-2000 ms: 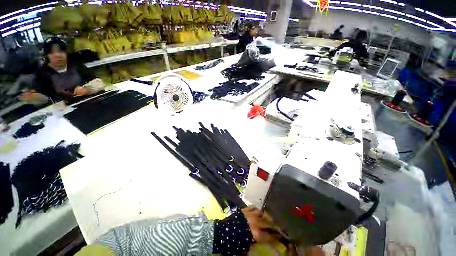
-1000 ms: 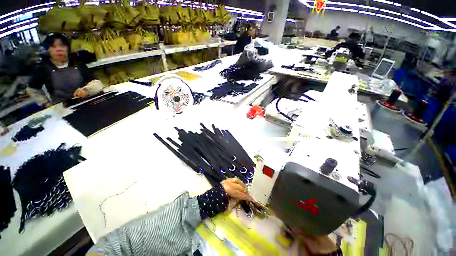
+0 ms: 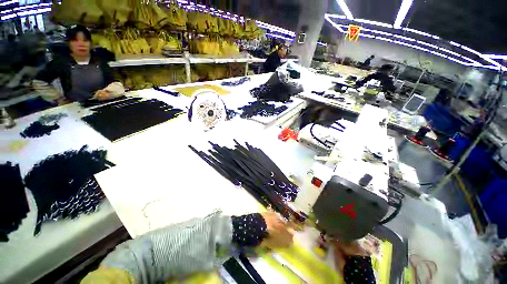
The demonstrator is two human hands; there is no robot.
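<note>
My left hand [image 3: 281,230] is blurred, just below the ring end of the fanned pile of black straps [image 3: 244,166], left of the machine head [image 3: 350,208]. Its fingers are too blurred to show a hold. My right hand [image 3: 336,252] is blurred and partly hidden below the head; its grip is unclear. Two loose black straps [image 3: 239,272] lie at the bottom edge by the yellow tape [image 3: 300,260]. The dark grey head cover with a red logo hides the needle. Silver rings [image 3: 286,188] show at the pile's near end.
A white desk fan [image 3: 209,111] stands behind the pile. More black straps with rings [image 3: 69,183] lie on the left table. A person [image 3: 86,72] is behind that table at left. A red item [image 3: 288,134] lies behind the machine. Clear plastic [image 3: 467,244] and thin reddish cord [image 3: 423,269] are at right.
My left hand has moved right and down from the pile's ring end. My right hand shows more beside the head. Loose straps now show at the bottom. The camera view has shifted.
</note>
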